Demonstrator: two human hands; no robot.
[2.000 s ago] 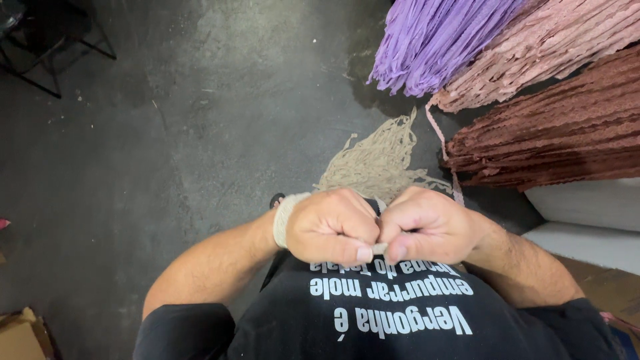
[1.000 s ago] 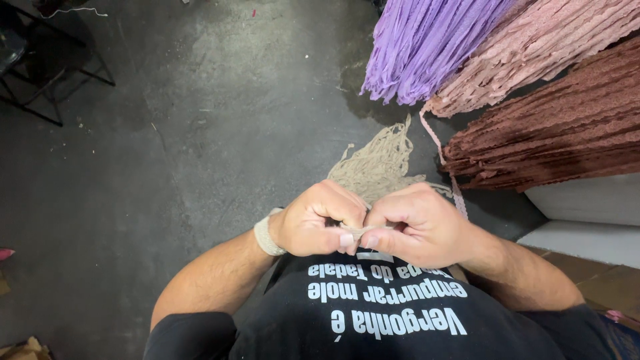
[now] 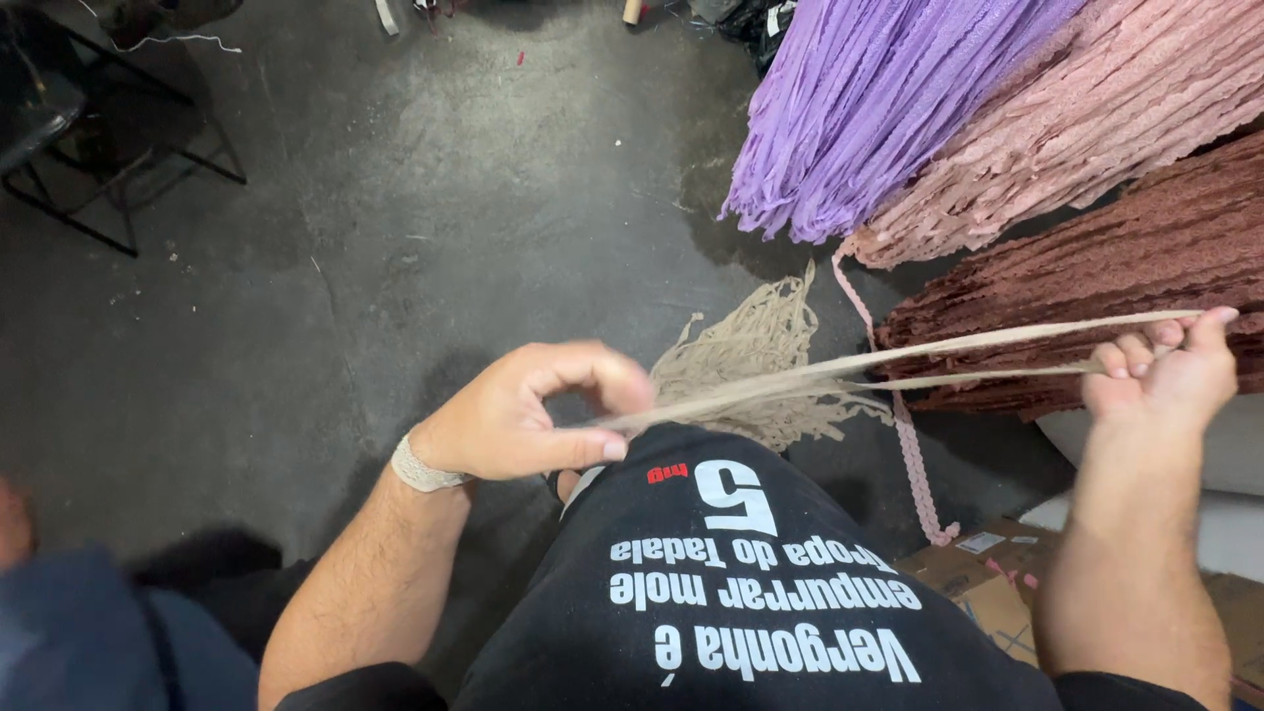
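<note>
My left hand (image 3: 538, 410), with a beige lace band round its wrist, is at centre left; a beige strip (image 3: 750, 387) runs between its thumb and fingers. Far out to the right, my right hand (image 3: 1165, 365) grips the same strip, which stretches taut in two strands between the hands. Below and behind the strands lies a bundle of beige strips (image 3: 760, 346), partly hidden by them and by the black printed shirt (image 3: 780, 592). The fingers of my left hand are somewhat blurred.
Purple (image 3: 889, 99), pink (image 3: 1076, 128) and brown (image 3: 1076, 257) bundles of strips fill the upper right. A pink scalloped strip (image 3: 913, 474) hangs near a cardboard box (image 3: 997, 612). A dark chair (image 3: 118, 138) stands upper left; part of a person (image 3: 99, 632) shows lower left.
My hands were together in front of the shirt and are now far apart. The right hand has moved out to the right, with the beige strip drawn out between them. A person has appeared lower left.
</note>
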